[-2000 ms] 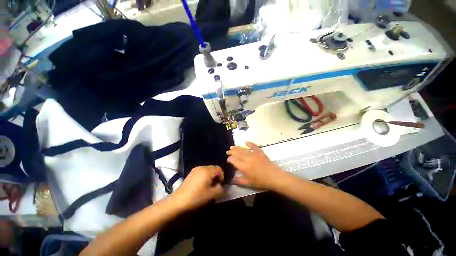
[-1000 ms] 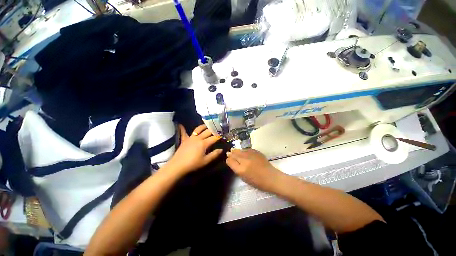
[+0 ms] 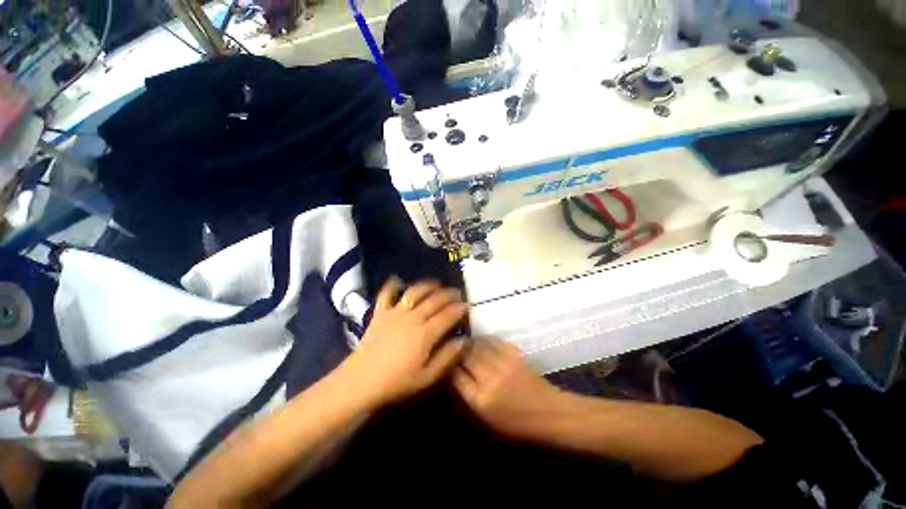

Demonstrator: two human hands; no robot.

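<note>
The dark garment fabric [image 3: 402,234] lies at the left end of the sewing machine head [image 3: 636,119], beside and in front of the presser foot and needle [image 3: 459,249]. My left hand [image 3: 417,333] lies on the dark fabric below the needle, its fingers bent on the cloth edge. My right hand [image 3: 497,383] is right beside it, fingertips at the same fabric edge, which they pinch. The fingertips are partly hidden. White panels with dark strips [image 3: 179,308] spread left of my left hand.
Scissors [image 3: 601,211] and thread snips [image 3: 628,244] lie under the machine arm. A white disc-shaped roll [image 3: 747,249] with a brown stick-like tool is at the bed's right end. A dark garment heap [image 3: 238,149] is behind left. A blue-grey bin [image 3: 859,333] is lower right.
Both hands have moved from beside the needle towards me, down the dark fabric's edge, and are now close together. The white panels have shifted with the cloth. The camera view has also shifted.
</note>
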